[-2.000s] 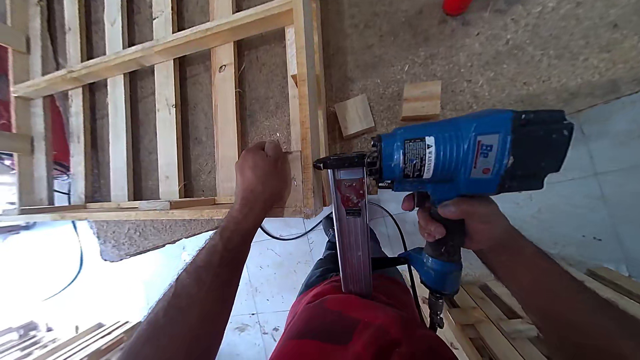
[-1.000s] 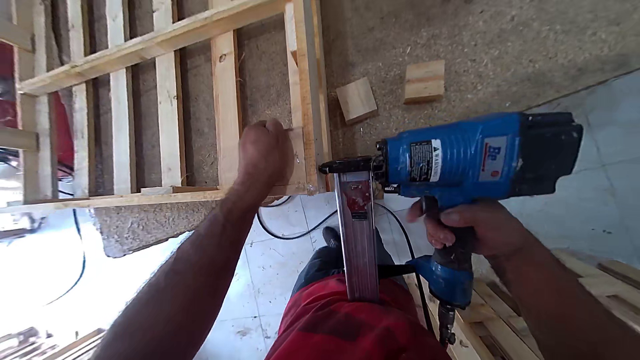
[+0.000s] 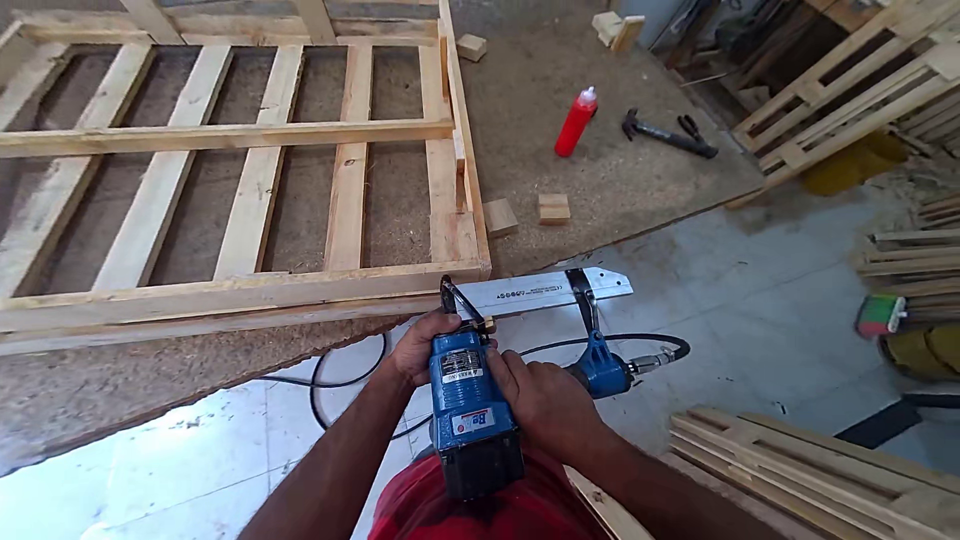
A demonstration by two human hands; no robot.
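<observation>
Both my hands are on a blue pneumatic nail gun (image 3: 469, 390), whose nose is at the near right corner of a slatted wooden frame (image 3: 390, 279). My left hand (image 3: 421, 349) grips the left side of the gun's head, close to the nose. My right hand (image 3: 544, 401) is wrapped around the handle, its fingers partly hidden by the gun's body. The gun's long metal nail magazine (image 3: 525, 292) points to the right, past the bench edge. An air hose (image 3: 645, 339) joins the handle's end by a metal fitting.
Wood blocks (image 3: 553, 209), a red squeeze bottle (image 3: 576, 124) and a claw hammer (image 3: 667, 136) lie on the particle-board bench (image 3: 622, 187). Slatted wooden panels (image 3: 810, 480) stand at the lower right. The black hose loops over the tiled floor, below the bench edge.
My left hand has left the frame's corner and taken hold of the nail gun. The gun has turned, its nose now towards the frame's near side and its magazine to the right. The view has shifted.
</observation>
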